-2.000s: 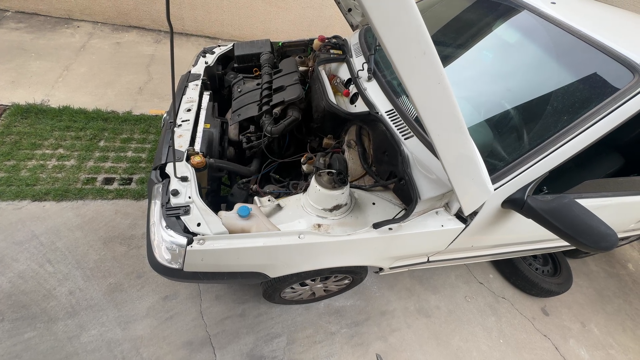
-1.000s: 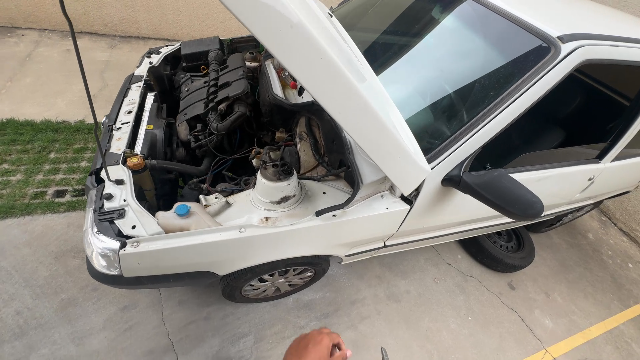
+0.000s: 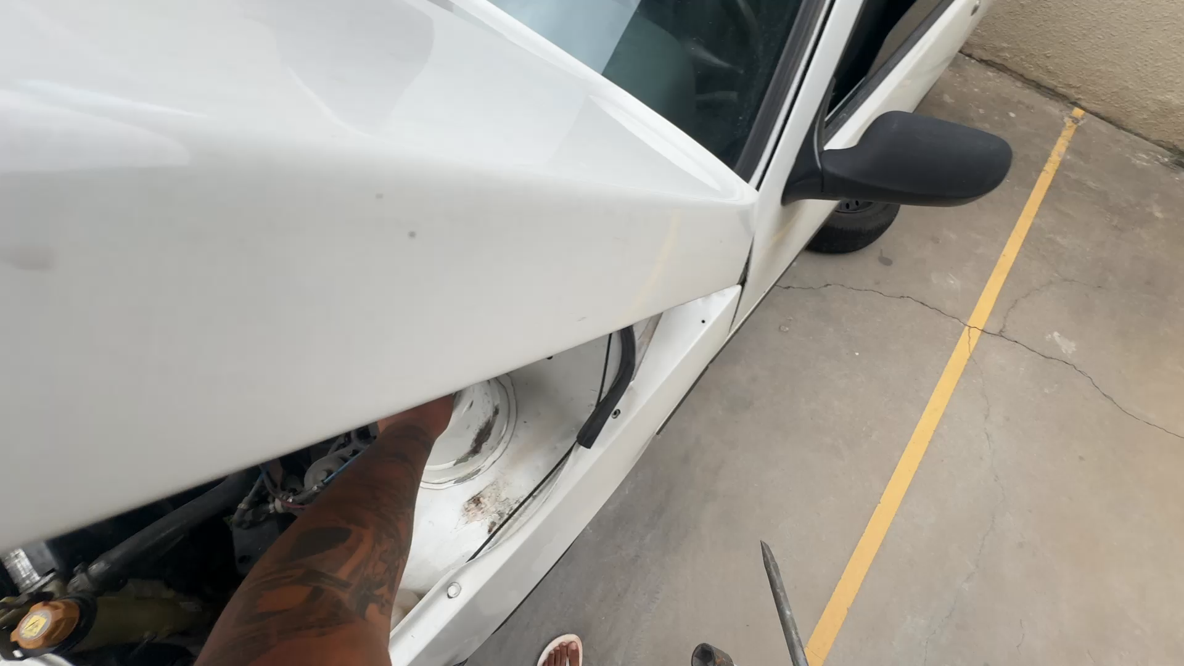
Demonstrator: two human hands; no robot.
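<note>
My left forearm reaches into the engine bay, and my left hand (image 3: 427,416) goes beneath the white raised hood (image 3: 370,268). The hood's edge hides the fingers, so what they touch does not show. Beside the wrist is the white strut tower (image 3: 476,430), with dark worn marks. A black rubber weatherstrip (image 3: 615,393) curves near the inner edge of the fender (image 3: 592,490). My right hand is out of view. A pointed metal rod (image 3: 783,601) rises from the bottom edge; what holds it is not visible.
An orange-brown cap (image 3: 44,624) and a dark hose (image 3: 166,532) are at lower left. The black side mirror (image 3: 916,159) juts out above a tire (image 3: 856,227). Cracked concrete bears a yellow line (image 3: 943,398). A sandalled foot (image 3: 561,651) shows at the bottom.
The view has moved much closer to the car. My left arm now reaches under the hood; one second ago only part of a hand and a pointed tip showed at the bottom edge.
</note>
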